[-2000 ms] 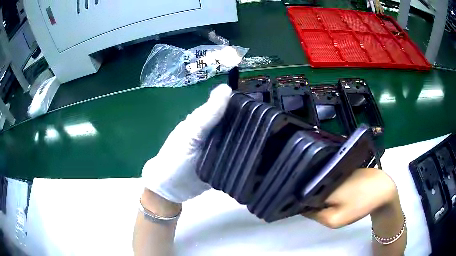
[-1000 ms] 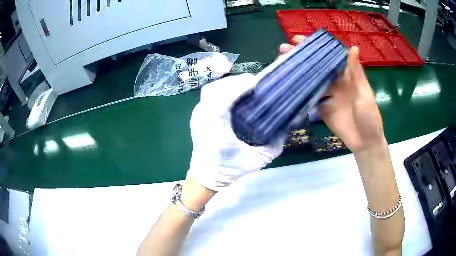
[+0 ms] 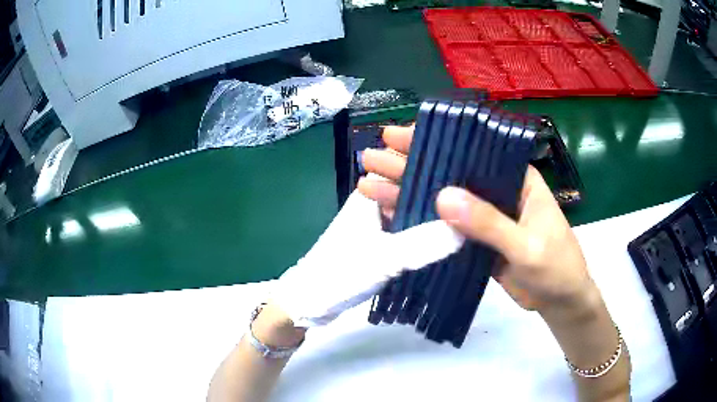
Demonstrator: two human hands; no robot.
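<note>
A stack of black phone housings is held upright and slightly tilted in front of me, its edges showing as parallel black ribs. My left hand, in a white glove with bare fingertips showing, grips the stack from the left. My bare right hand holds it from the right, with the thumb across the ribs. More housings lie on the green surface behind the stack, mostly hidden by it and my hands. A narrow black strip stands at the left end of them.
A white sheet covers the front. A black tray lies at the right edge. A crumpled clear bag, a red gridded tray and a pale grey cabinet are behind. A clear sleeve shows far left.
The fanned stack was closed up and raised, then came down and turned more upright, its ribs now facing me. My right hand has moved in with its thumb over the edges.
</note>
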